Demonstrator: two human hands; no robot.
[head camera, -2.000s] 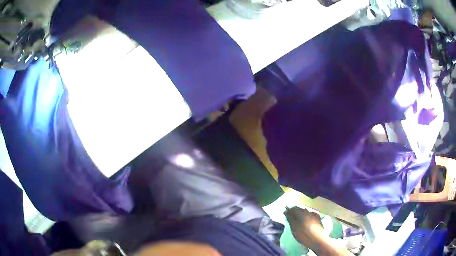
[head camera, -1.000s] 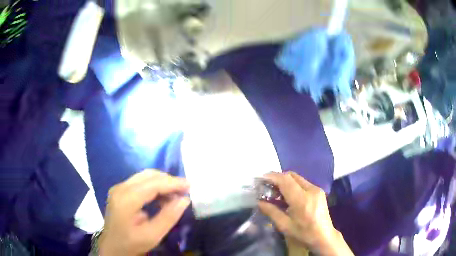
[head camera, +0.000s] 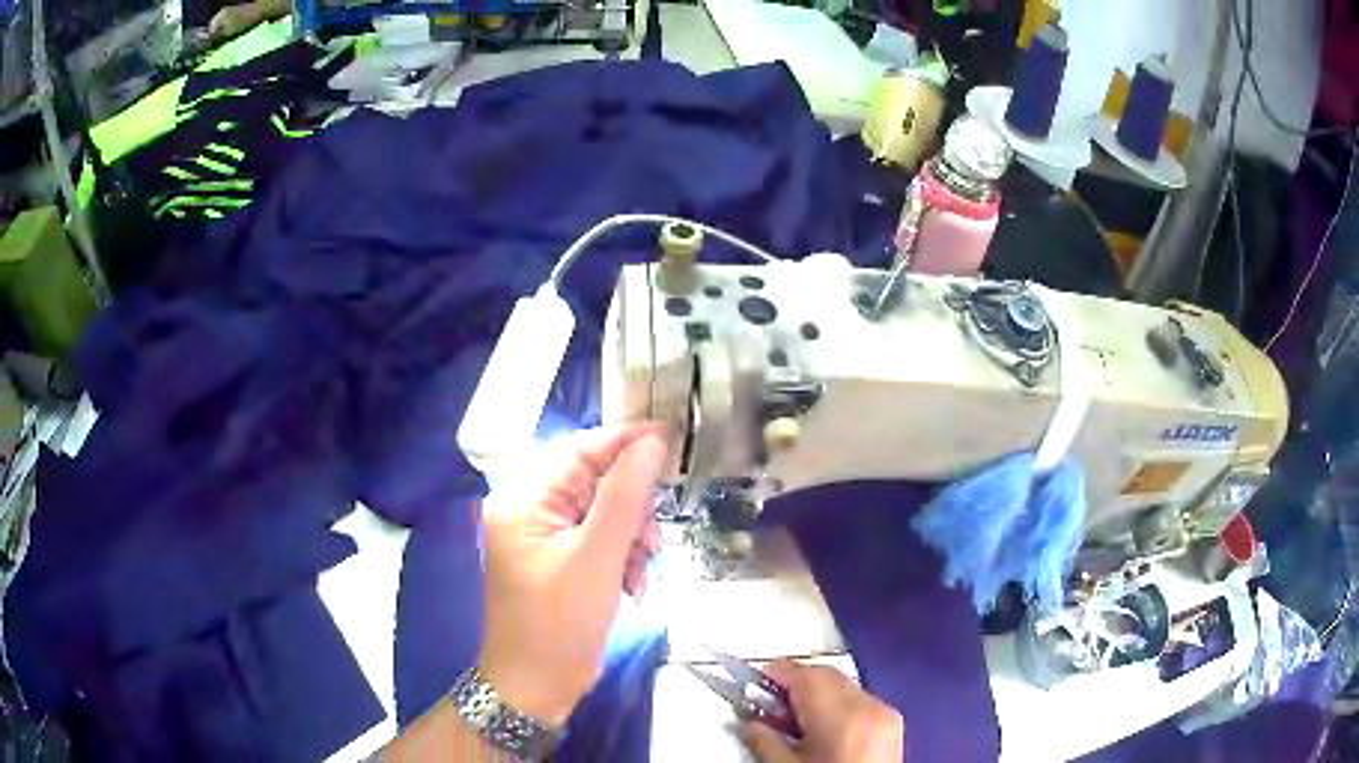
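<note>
My left hand (head camera: 566, 552), with a metal watch at the wrist, is raised at the needle end of the cream sewing machine (head camera: 924, 373). Its thumb and fingertips are pinched together near the head; any thread between them is too small to tell. My right hand (head camera: 827, 719) holds thread snips (head camera: 763, 695) with dark red handles low at the bottom, blades pointing up-left over the pale machine bed (head camera: 768, 596). Navy-purple garment fabric (head camera: 283, 373) covers the table left of the machine. The needle and presser foot are mostly hidden by my left hand and glare.
A white lamp (head camera: 516, 373) glows left of the head. A blue thread tassel (head camera: 1009, 534) hangs from the arm. A dark cloth band (head camera: 909, 626) lies under the arm. Behind stand a pink bottle (head camera: 954, 216) and thread cones (head camera: 1037, 87). Neon green-and-black cloth (head camera: 201, 142) lies top left.
The view has tilted up to show the whole machine. My left hand has risen from the bed's front edge to the needle end. My right hand is still low, with the snips now clear.
</note>
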